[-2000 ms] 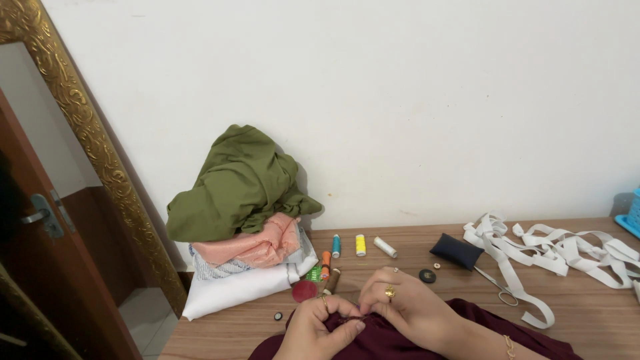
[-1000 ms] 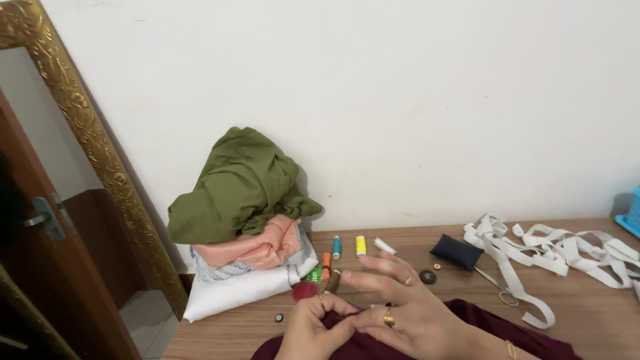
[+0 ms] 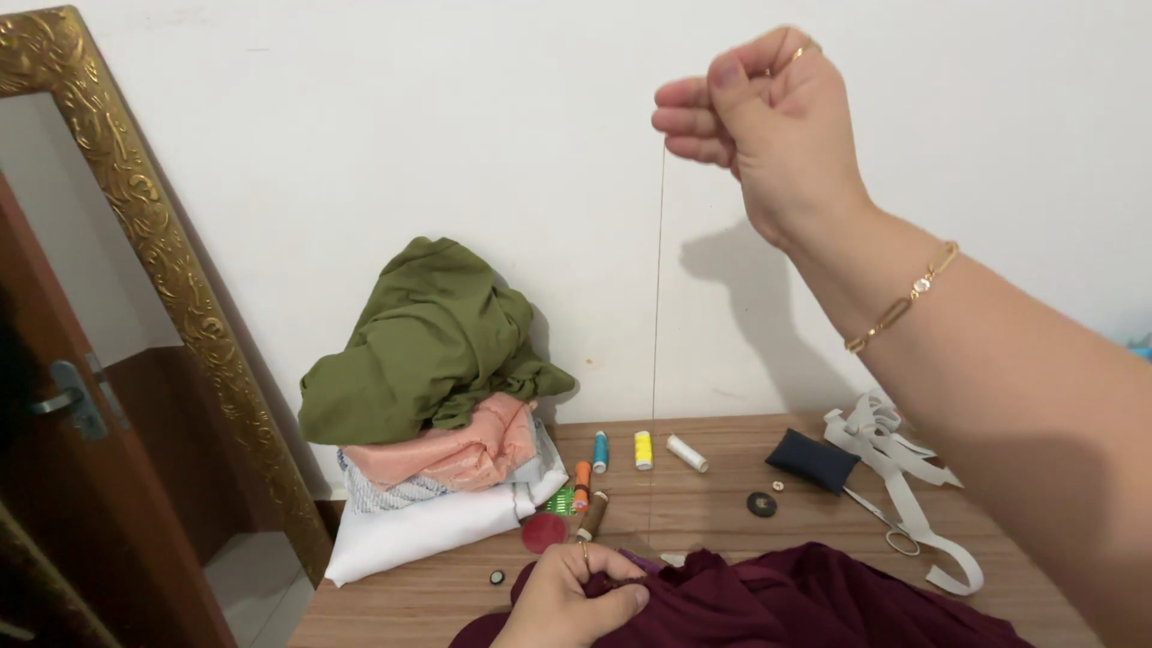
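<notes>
My left hand (image 3: 580,598) pinches the dark maroon fabric (image 3: 792,598) between thumb and fingers at the table's front. High in front of the white wall, my right hand (image 3: 765,126) is raised with its fingers curled together. A thin sewing thread (image 3: 658,297) runs taut from it straight down toward the fabric by my left hand. Whether a needle is between the right fingers cannot be seen. Behind the fabric lie a brown thread spool (image 3: 593,516), an orange spool (image 3: 582,486), a blue spool (image 3: 600,452), a yellow spool (image 3: 643,450) and a white spool (image 3: 688,454).
Folded cloths with a green fabric (image 3: 432,342) on top stand at the left. A red disc (image 3: 544,534), a black button (image 3: 761,504), a dark blue pincushion (image 3: 812,461), small scissors (image 3: 902,539) and white elastic (image 3: 913,504) lie around the wooden table (image 3: 387,603). A gold-framed mirror (image 3: 171,261) leans left.
My right hand has risen from beside the left hand at the fabric to high before the wall, with the thread stretched below it. My left hand stays at the fabric.
</notes>
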